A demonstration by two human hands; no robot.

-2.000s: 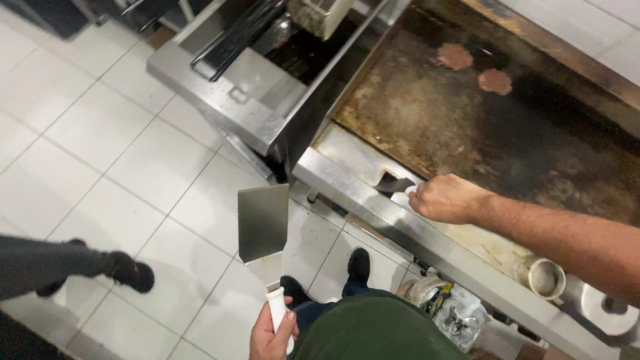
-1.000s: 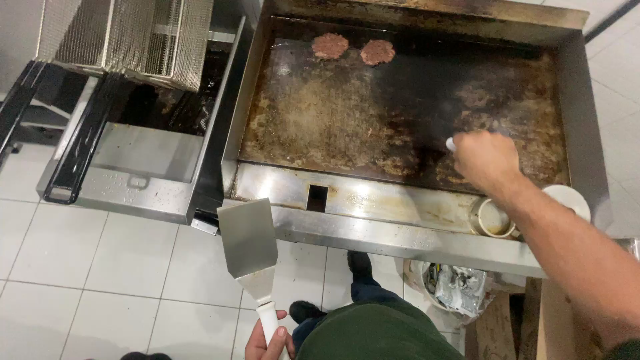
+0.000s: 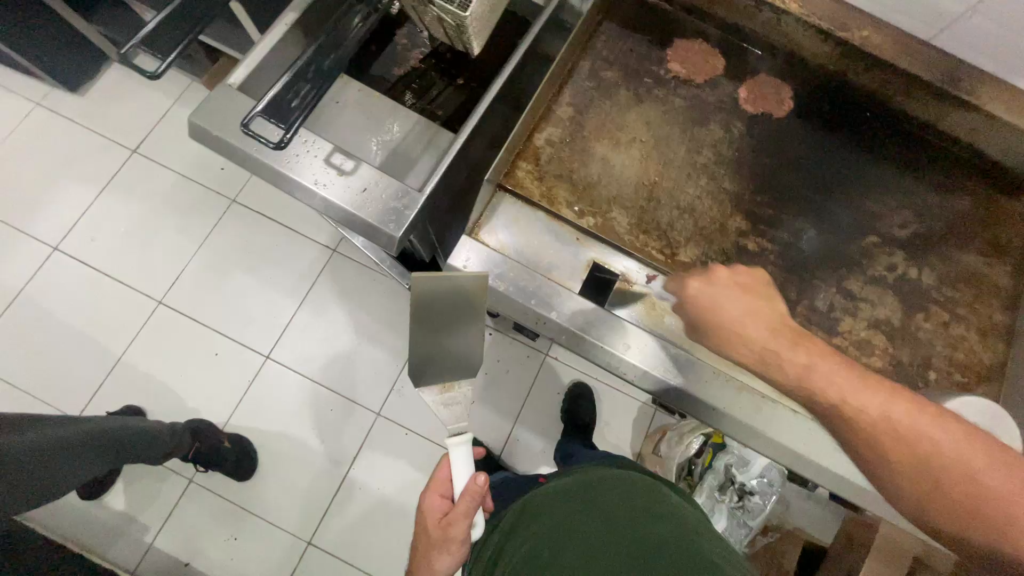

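Note:
My left hand (image 3: pixel 452 508) is wrapped around the white handle of a metal spatula (image 3: pixel 448 332), whose broad blade points up in front of the griddle. Over the griddle's front ledge, my right hand (image 3: pixel 724 308) is closed in a fist, with a blurred pale end at its left side; most of what it holds is hidden. Just left of that fist is the dark square opening (image 3: pixel 598 283) in the ledge. Two raw-looking meat patties (image 3: pixel 695 60) (image 3: pixel 766 95) lie apart on the stained griddle plate (image 3: pixel 640 152), near its back left.
A steel deep fryer (image 3: pixel 320 172) with a wire basket (image 3: pixel 464 20) and a black handle (image 3: pixel 296 88) adjoins the griddle on the left. Another person's leg and dark shoe (image 3: pixel 224 452) are at lower left. Plastic bags (image 3: pixel 740 488) and cardboard (image 3: pixel 872 548) lie below the griddle.
My right hand has come from over the griddle plate back to the front ledge, near the opening. The left hand still holds the spatula upright. The view has swung away and back.

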